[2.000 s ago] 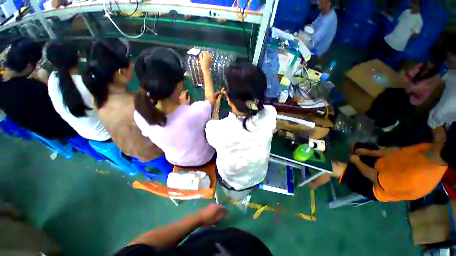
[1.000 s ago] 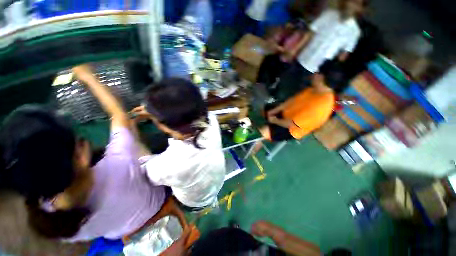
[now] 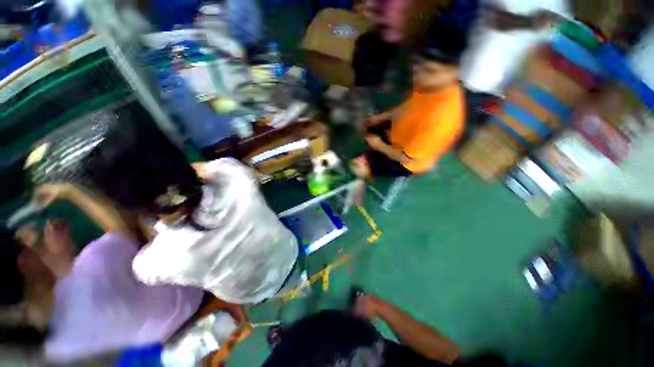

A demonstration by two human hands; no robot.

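The picture is strongly blurred. My right hand (image 3: 369, 306) shows small at the bottom, its forearm reaching in from the lower right. A small dark spot is at its fingertips; I cannot tell whether it is held. My left hand cannot be made out. Nearest in front, an orange chair (image 3: 231, 349) bears a white bundle (image 3: 192, 345). Clear shiny trays (image 3: 79, 152) lie on the dark green bench at the left, with a pale yellowish slip (image 3: 36, 154) at their edge. A seated worker's forearm reaches beside them.
Workers in lilac (image 3: 118, 297) and white (image 3: 219, 233) sit at the left. A green container (image 3: 318, 183) stands on the side table. A person in orange (image 3: 430, 129) sits beyond it. Cartons (image 3: 487, 152) are stacked at the right. Yellow tape (image 3: 326, 278) marks the green floor.
The view has swung right and forward, so the line of workers has shifted left and the side table nearer the middle. The lilac-clad worker's arm has drawn back from the trays.
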